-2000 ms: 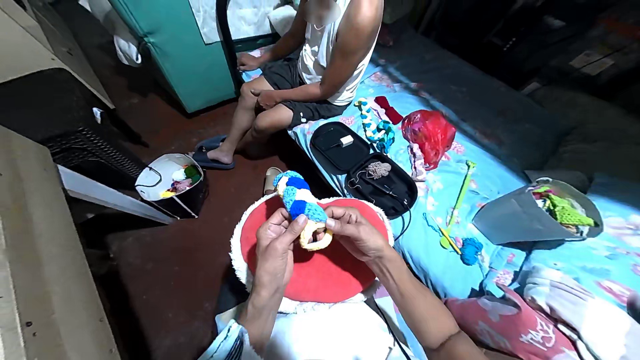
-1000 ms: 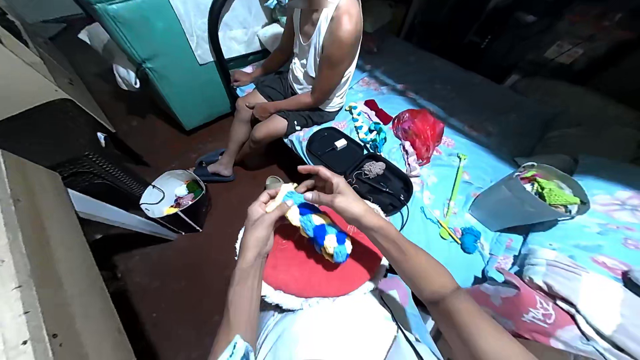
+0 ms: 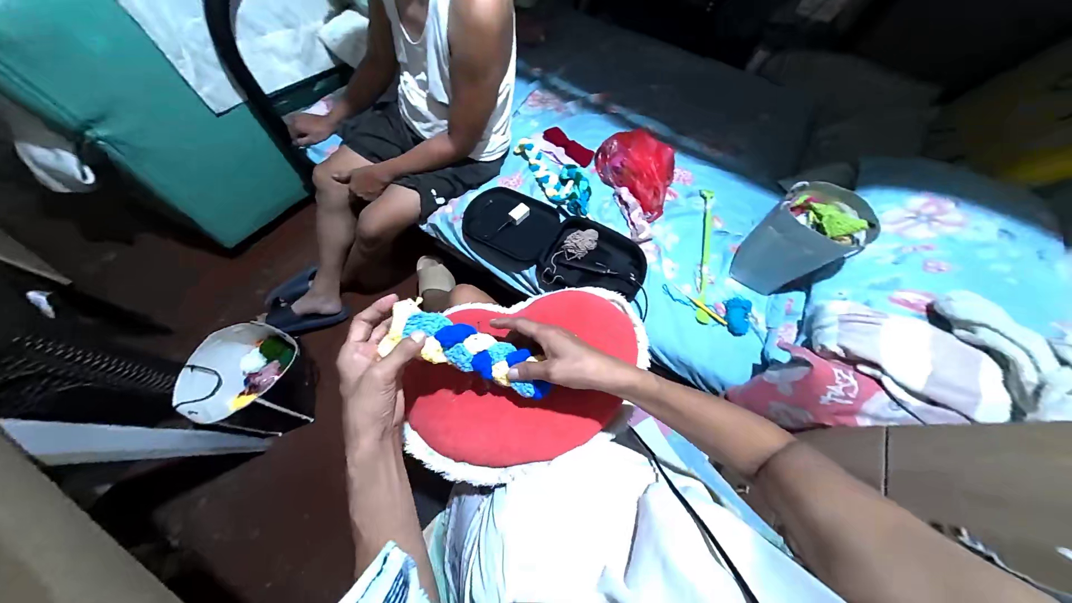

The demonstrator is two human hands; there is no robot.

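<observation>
A braided yarn piece [image 3: 459, 345] in blue, light blue, cream and white stretches between my two hands, above a red heart-shaped cushion [image 3: 511, 427] with a white fluffy edge. My left hand [image 3: 377, 347] pinches its cream end between thumb and fingers. At the other end, my right hand [image 3: 557, 356] grips the braid, thumb below and fingers on top. The cushion lies over my lap, on white cloth.
Ahead, a person [image 3: 419, 109] sits on the bed's edge. On the flowered sheet lie an open black case [image 3: 502, 230], a red plastic bag [image 3: 638, 172], blue yarn [image 3: 738, 316] and a grey bin [image 3: 775, 243]. A white bin [image 3: 205, 352] with yarn stands at left.
The braid's cream end was between both hands one second ago, with the rest hanging toward me. Now my right hand has moved to the far end and the braid lies stretched sideways.
</observation>
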